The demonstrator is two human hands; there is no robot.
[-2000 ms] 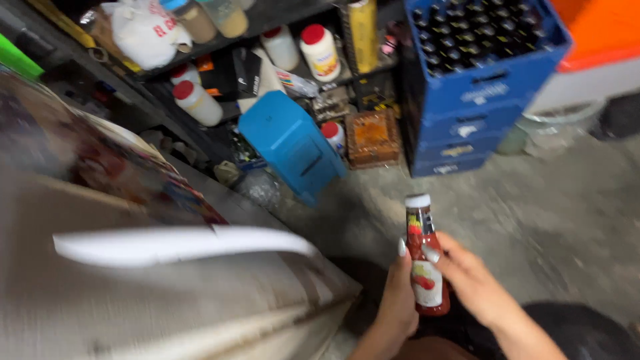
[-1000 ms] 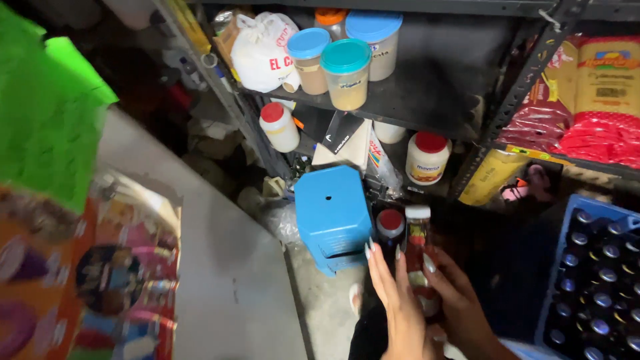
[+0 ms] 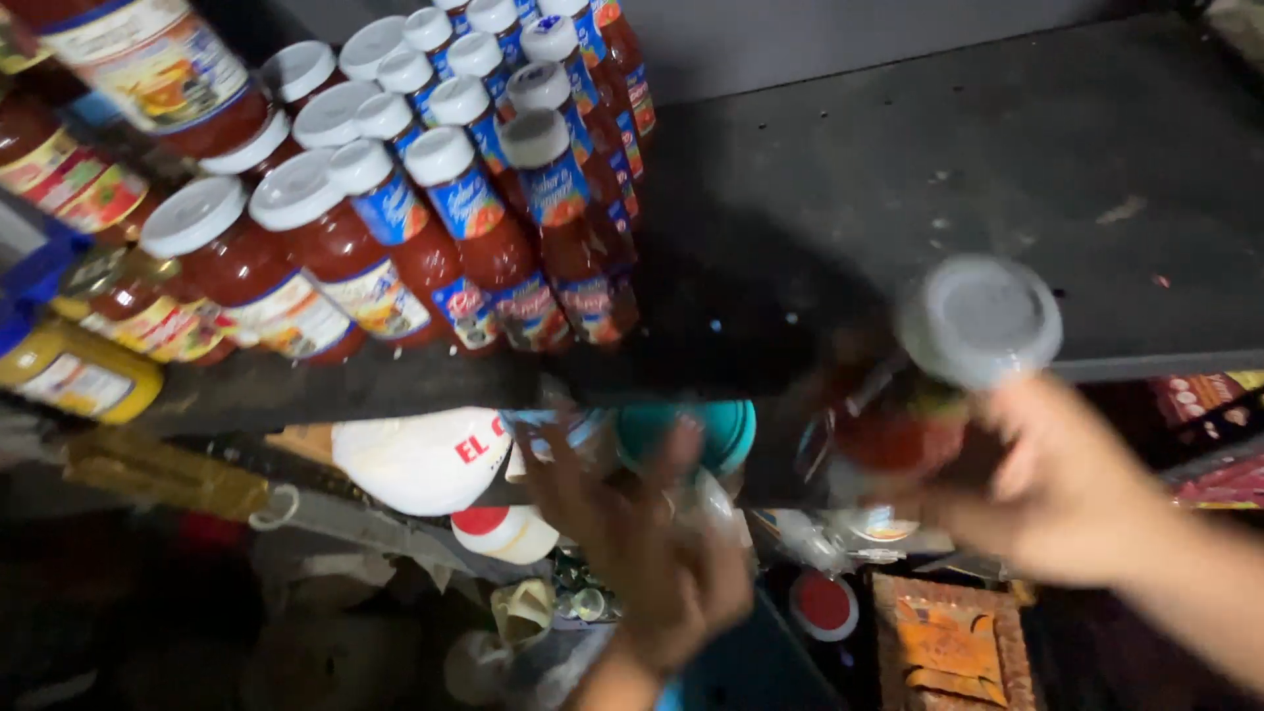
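Note:
My right hand (image 3: 1047, 484) grips a bottle of red sauce (image 3: 899, 415) with a white cap, blurred, just in front of the edge of a black metal shelf (image 3: 948, 188). My left hand (image 3: 642, 533) is raised below that edge, fingers spread, blurred, with nothing seen in it. On the shelf at the left, rows of white-capped bottles of red sauce (image 3: 494, 247) stand close together. Wider jars of red sauce (image 3: 326, 257) stand beside them, and another such jar (image 3: 148, 69) rests on top of jar lids.
A yellow mustard bottle (image 3: 79, 365) stands at the shelf's left end. On the lower shelf are a white plastic bag (image 3: 420, 459) and a container with a teal lid (image 3: 731, 434). Farther down lie a red-lidded jar (image 3: 825, 604) and a brown box with orange packets (image 3: 953, 642).
The view has swung up to the upper shelf. Both hands were together at the sauce bottle; now they are apart and only my right hand holds it, raised by the shelf edge.

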